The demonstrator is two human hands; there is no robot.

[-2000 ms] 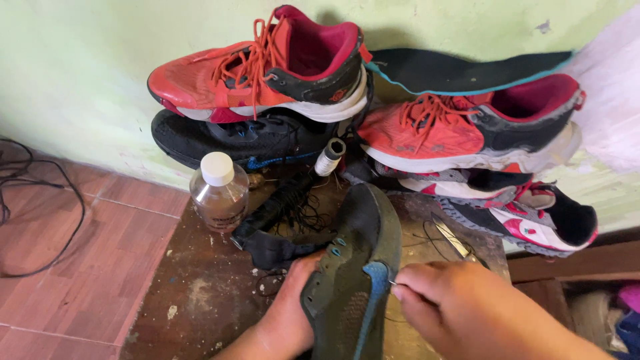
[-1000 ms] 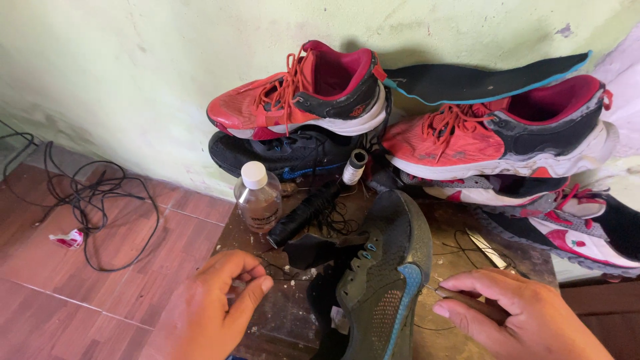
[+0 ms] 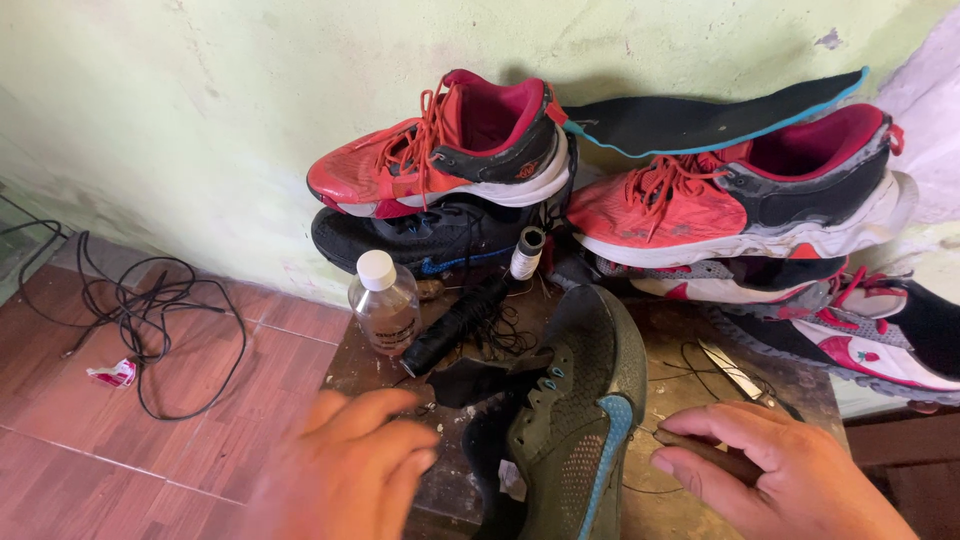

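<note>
A black sneaker with a blue stripe [image 3: 574,420] stands toe-up at the near edge of a worn wooden table, its tongue folded out to the left. My right hand [image 3: 750,465] grips the handle of an awl [image 3: 709,457], whose thin metal tip reaches the sole edge beside the blue stripe; whether it enters the sole cannot be told. My left hand [image 3: 360,457], blurred, is left of the sneaker with its fingers apart and nothing seen in it. Black thread [image 3: 652,489] loops beside the sole.
Behind stand a clear bottle [image 3: 386,311], a black thread spool [image 3: 457,322], a white thread spool [image 3: 526,255] and scissors [image 3: 731,371]. Stacked red sneakers [image 3: 667,202] and a loose insole [image 3: 697,120] are by the wall. A black cable [image 3: 157,337] lies on the tiled floor [image 3: 217,450].
My left hand held the sneaker two seconds ago and is now off it. My right hand, away from the sole one second ago, is closer to it with the awl.
</note>
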